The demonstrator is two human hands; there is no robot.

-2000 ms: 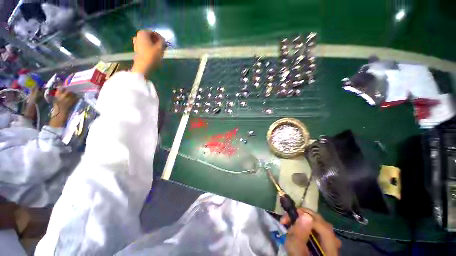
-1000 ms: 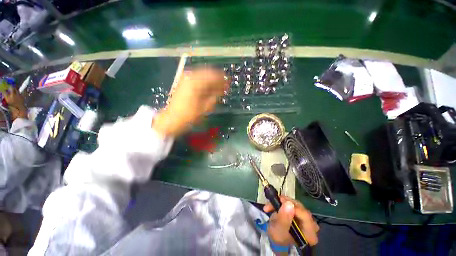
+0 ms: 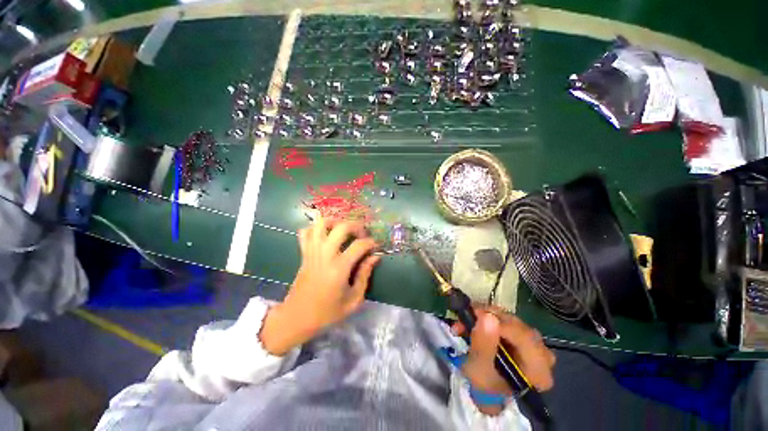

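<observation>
My right hand (image 3: 509, 352) holds the black and yellow soldering iron (image 3: 459, 301); its metal tip is near a small silvery component (image 3: 398, 236) on the green mat. My left hand (image 3: 330, 268) is low over the mat, just left of that component, fingers bent and close to it; whether they grip anything cannot be told. Red lead wires (image 3: 341, 195) lie in loose piles beyond my left hand. Small dark and silver parts (image 3: 402, 179) lie right of them. Rows of silver units stand in the clear blister tray (image 3: 408, 126) at the back.
A round pot of silvery bits (image 3: 472, 187) and a pale strip with a dark lump (image 3: 486, 259) stand right of centre, beside the black fan (image 3: 581, 252). Bags (image 3: 653, 88) lie upper right. A solder spool (image 3: 126, 162), blue stick (image 3: 176, 195) and black pile (image 3: 200, 160) are left.
My left hand has come from the tray area down towards me, beside the small component near the iron tip. My right hand still holds the iron. The view has shifted, showing the spool and black pile.
</observation>
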